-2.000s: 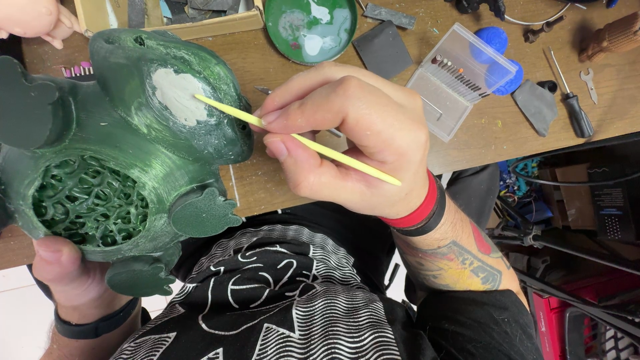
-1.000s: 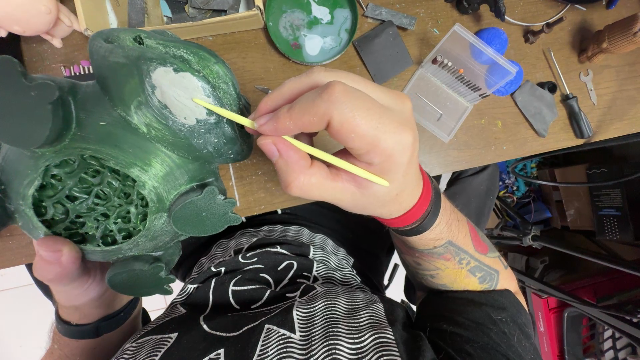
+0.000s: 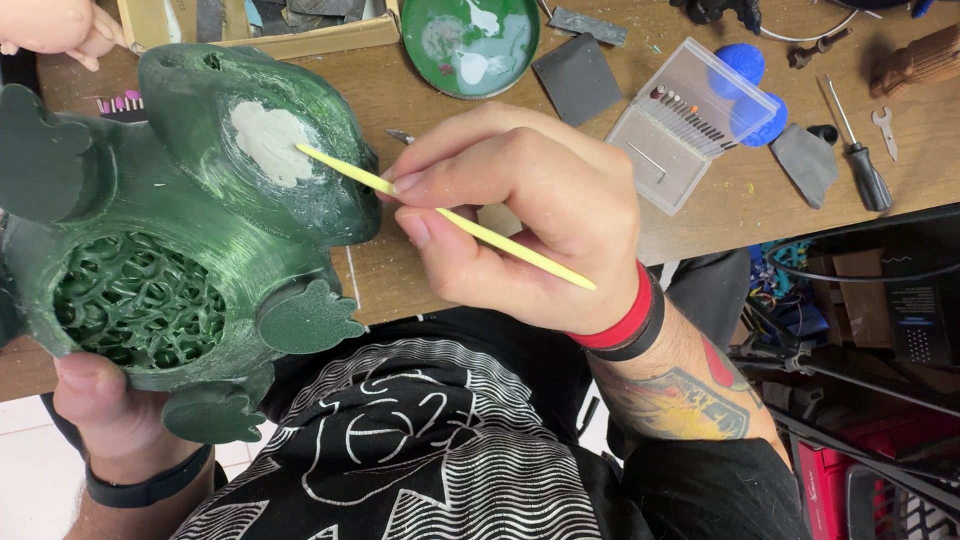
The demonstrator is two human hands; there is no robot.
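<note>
My left hand (image 3: 112, 412) grips a green plastic frog-like figure (image 3: 165, 187) from below, its fingers mostly hidden behind it. The figure has flat feet and a round opening with a web-like lattice (image 3: 142, 307) inside. A patch of whitish putty (image 3: 274, 142) covers part of its head. My right hand (image 3: 525, 202) holds a thin yellow modelling stick (image 3: 517, 251) like a pen, its tip touching the right edge of the patch.
Behind lie a green round lid with white paste (image 3: 517, 45), a cardboard box of sanding sheets (image 3: 330, 41), a dark square sheet (image 3: 577, 79), a clear case of rotary bits (image 3: 686, 124), blue balls (image 3: 765, 120), a screwdriver (image 3: 866, 169) and a small wrench (image 3: 886, 133).
</note>
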